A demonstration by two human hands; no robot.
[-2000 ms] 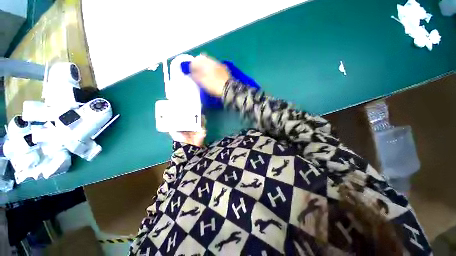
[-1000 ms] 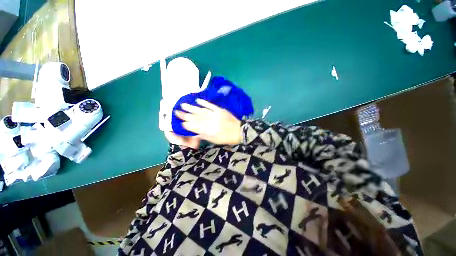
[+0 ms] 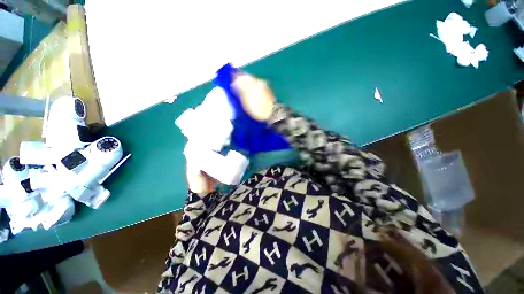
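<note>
A white security camera [image 3: 210, 126] is held over the green bench in front of me, tilted, with a squared white part at its lower end. My left hand [image 3: 199, 180] grips it from below at that end and is partly hidden by it. My right hand [image 3: 254, 96] is blurred and holds a bright blue cloth [image 3: 258, 135] at the camera's right side. The cloth hangs down beside the camera and its tip shows above my fingers.
Several white cameras [image 3: 73, 161] lie piled at the left. A large white sheet [image 3: 201, 40] covers the back of the green bench [image 3: 322, 86]. Crumpled white scraps [image 3: 461, 40] lie at the far right, a small scrap [image 3: 377, 95] nearer. A clear plastic bag [image 3: 448, 181] is below the bench edge.
The camera has turned and tilted in my left hand. My right hand and the cloth have moved up and away from its lower part, to its upper right side.
</note>
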